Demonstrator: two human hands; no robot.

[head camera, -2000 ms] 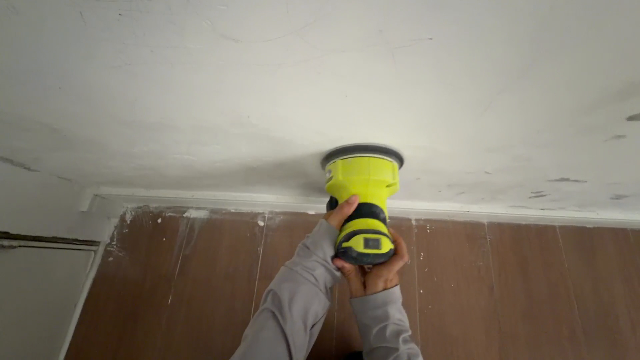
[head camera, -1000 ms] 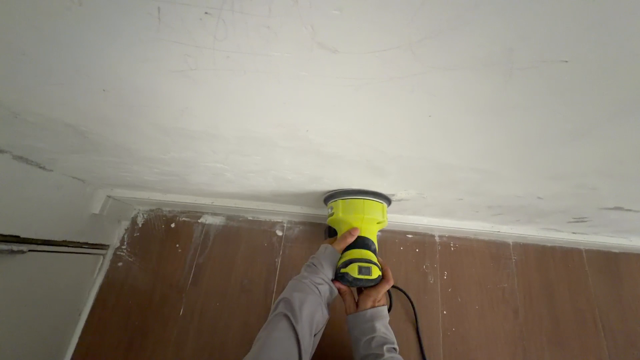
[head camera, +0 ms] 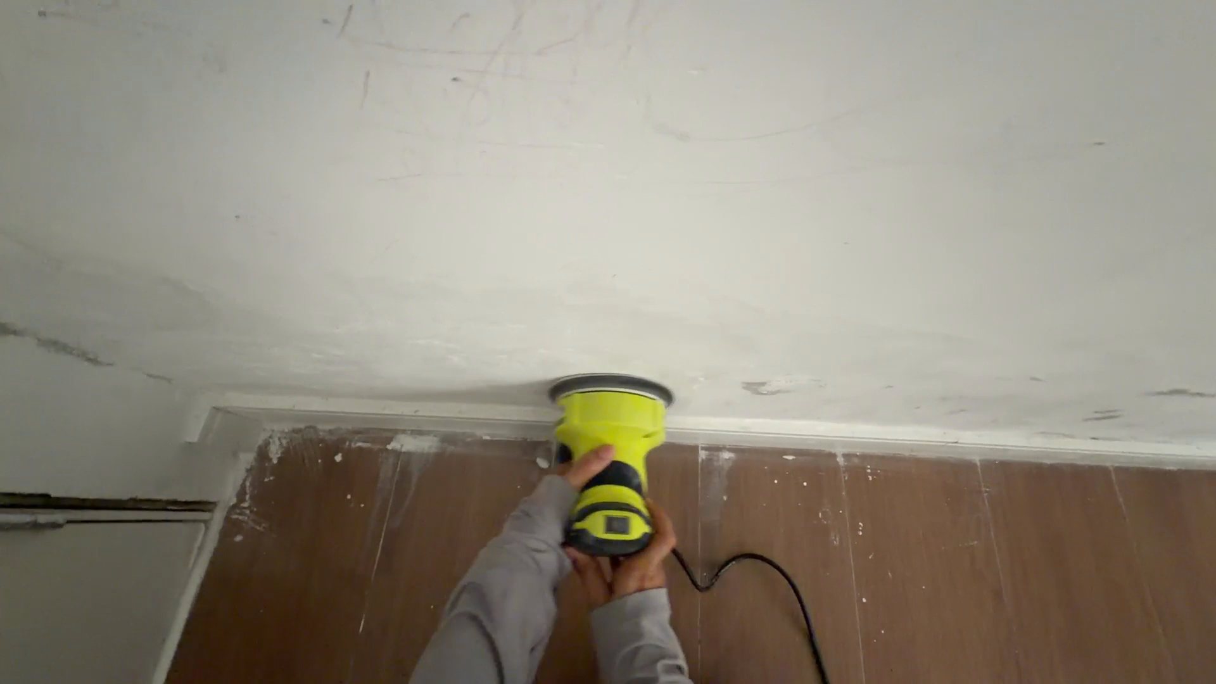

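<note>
A yellow-green and black electric disc sander (head camera: 616, 418) has its round pad against the low part of a white wall (head camera: 608, 218), just above the baseboard. My left hand (head camera: 584, 470) is wrapped around the black grip of its body, fingers partly hidden. My right hand (head camera: 636, 560) holds the rear end of the tool from below and the right. Both forearms are in grey sleeves.
A white baseboard (head camera: 893, 437) runs along the wall's foot. The brown wood-look floor (head camera: 931, 570) bears white splatters. A black cord (head camera: 760, 559) curves over it to the right of the sander. At left are a wall corner and a pale panel (head camera: 85, 589).
The sander, held by both hands, has moved left and lower along the wall. More of the black cord shows on the floor. The view has shifted somewhat.
</note>
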